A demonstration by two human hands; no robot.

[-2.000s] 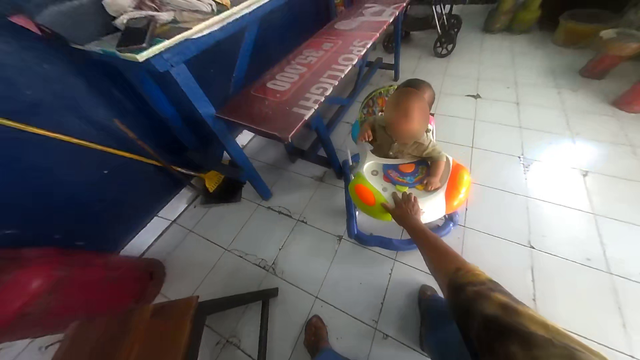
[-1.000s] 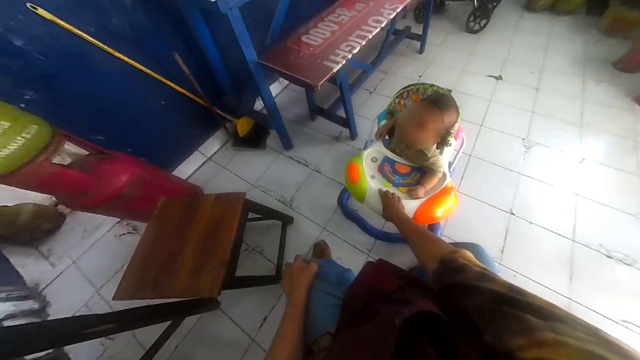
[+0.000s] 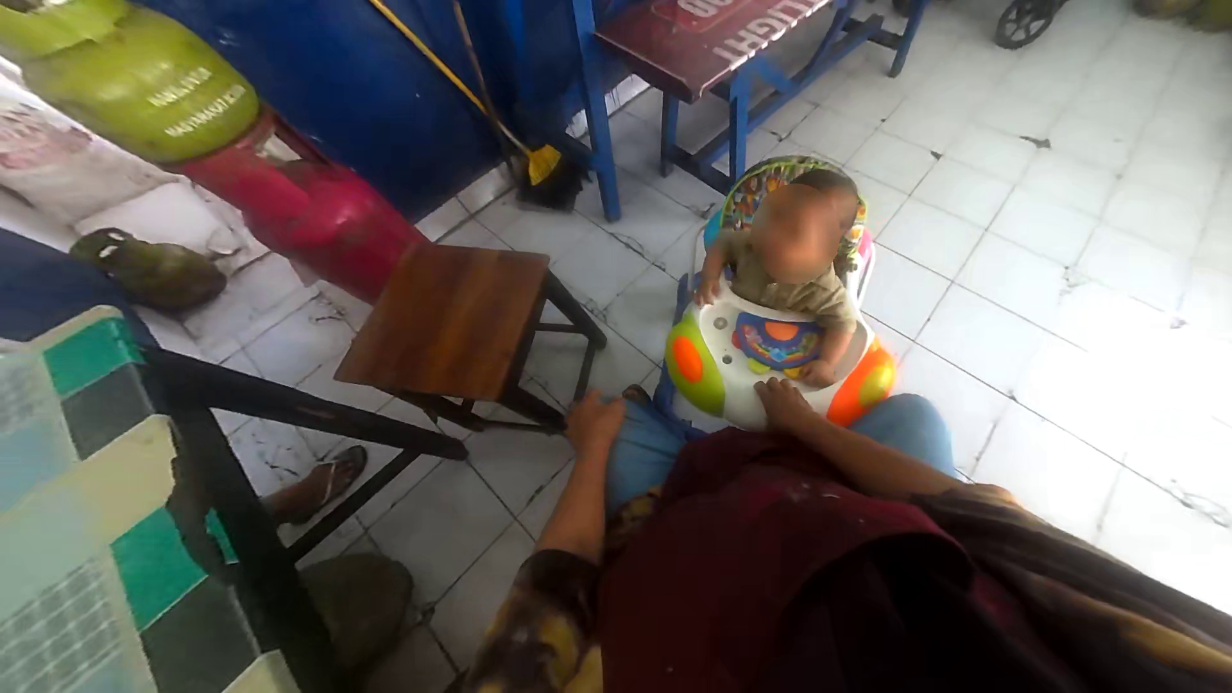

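Note:
A small child (image 3: 789, 260) sits upright in a baby walker (image 3: 751, 385) with a white front tray, a green and an orange side and a patterned seat back. My right hand (image 3: 784, 402) rests on the near edge of that tray, its fingertips over the rim; whether it grips is unclear. One of the child's hands lies on the tray just beyond my fingers. My left hand (image 3: 595, 423) is on my knee in blue jeans, fingers curled over the cloth, with no object visible in it. A dark red apron (image 3: 770, 549) covers my lap.
A wooden stool (image 3: 452, 318) stands left of my knee. Behind it are a pink gas cylinder (image 3: 332, 226) and a green one (image 3: 144, 87). A tiled table (image 3: 96, 481) is at lower left, with a sandalled foot (image 3: 332, 481) beyond. A blue-legged bench (image 3: 703, 48) and a broom (image 3: 544, 164) stand behind.
My left hand, not visible in the oldest frame, is now on my knee. I sit lower, with knees bent beside the walker. The view has swung left, bringing in the tiled table. My right hand stays on the tray.

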